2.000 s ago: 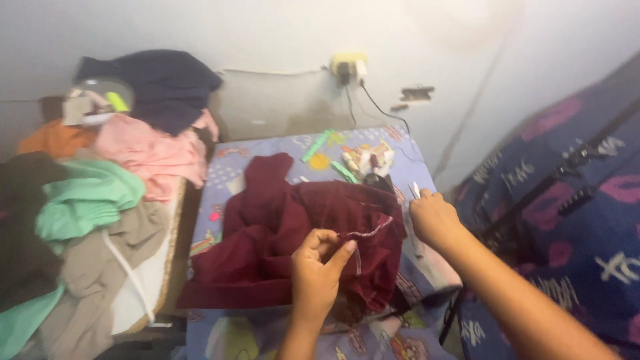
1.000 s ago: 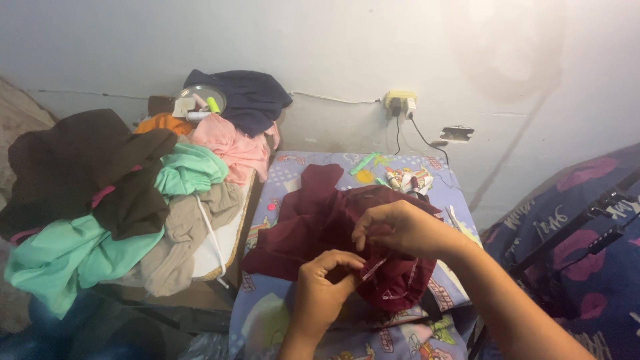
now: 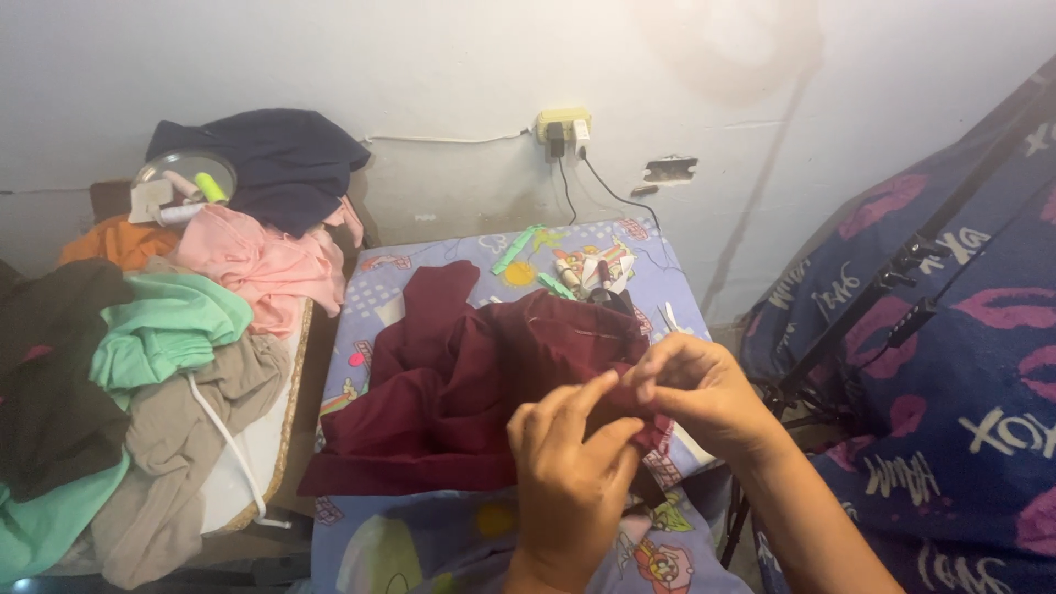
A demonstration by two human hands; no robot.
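A maroon garment (image 3: 445, 388) lies bunched on a table with a blue cartoon-print cover (image 3: 371, 280). My left hand (image 3: 573, 462) is at the garment's right part, its fingers bent and spread near the cloth; whether it pinches the cloth is hidden. Close beside it, my right hand (image 3: 693, 396) has thumb and fingertips brought together over the garment's right edge, and anything fine between them is too small to tell. Pale stitching runs along the maroon cloth above the hands. Small scissors (image 3: 668, 317), partly seen, lie just beyond my right hand.
Thread spools (image 3: 602, 272) and green strips (image 3: 518, 249) lie at the table's back. At left, a board holds piled clothes, including a mint green garment (image 3: 169, 326), and a round tin (image 3: 186, 173) with spools. Cords hang from a wall outlet (image 3: 564, 124). A black stand (image 3: 899, 272) rises at right.
Two seconds ago my right hand was beside the scissors, apart from my left; it then came over the garment to my left hand. Since a second ago it has drawn slightly right.
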